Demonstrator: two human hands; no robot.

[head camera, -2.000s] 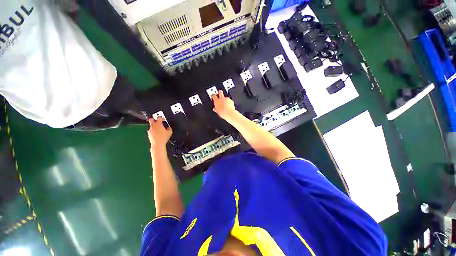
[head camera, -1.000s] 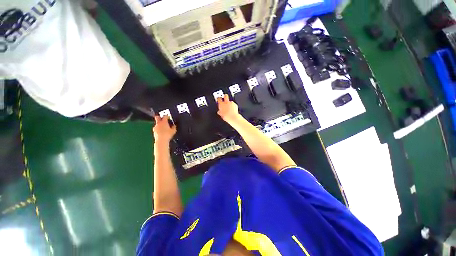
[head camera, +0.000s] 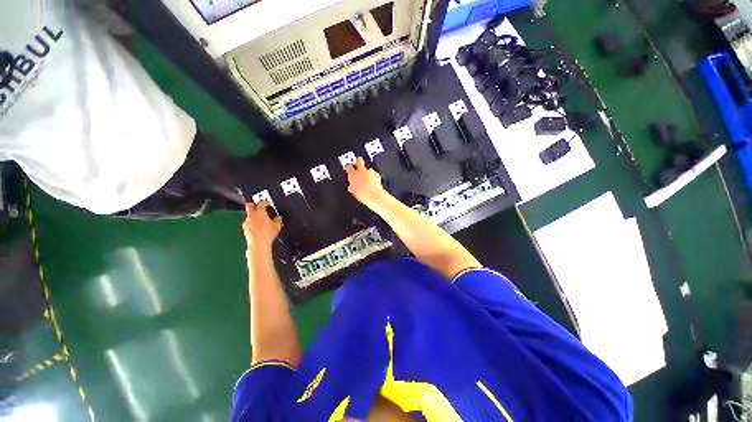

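A row of white sockets (head camera: 319, 173) stands across the black bench (head camera: 330, 216). My left hand (head camera: 263, 224) is at the leftmost socket, its fingers around a black power adapter (head camera: 272, 212) that shows at their right side. My right hand (head camera: 363, 181) is at the fourth socket from the left, fingertips against its lower edge; whether it holds anything is hidden. Black adapters (head camera: 435, 142) sit at the three right-hand sockets. Two pale connection strips (head camera: 342, 257) with green parts lie along the near bench edge.
A beige test instrument (head camera: 309, 62) stands behind the sockets. Adapters with coiled cords (head camera: 511, 78) lie on a white sheet at the right, more white sheets (head camera: 606, 288) nearer. A person in white (head camera: 91, 124) is at the left. A white divider bar (head camera: 686, 177) crosses the green belt.
Both hands stay at the same sockets, with little visible movement. The whole view has shifted slightly with the camera.
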